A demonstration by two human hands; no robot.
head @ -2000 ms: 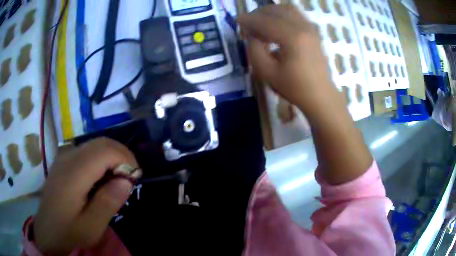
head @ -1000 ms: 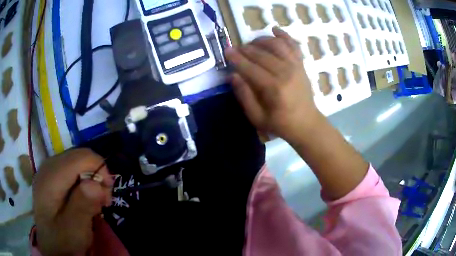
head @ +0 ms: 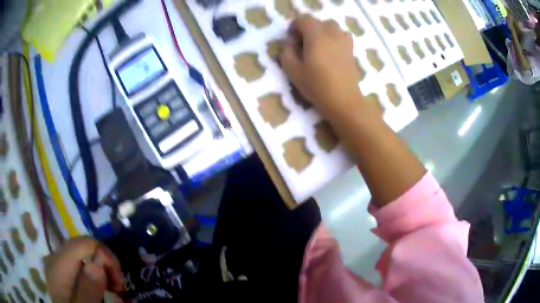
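Observation:
My left hand is low at the left, fingers closed on a small pale lead connector with a thin dark wire. My right hand is over the foam tray, fingertips down at a cutout; whether it holds anything is hidden. A dark fan or motor unit sits in a cutout at the tray's upper left. Most other visible cutouts show brown. The digital meter lies left of the tray, display lit. Below it is the test fixture, a silver square frame around a black disc with a brass-coloured centre.
A coiled black cable and blue and yellow bench cables run left of the meter. A yellow bag lies far left. Thin test leads lie between meter and tray. Another foam tray and a blue stool are at right.
My right hand has moved from beside the meter up over the foam tray. The view has shifted, showing more of the tray and the yellow bag. My left hand stays low at the left.

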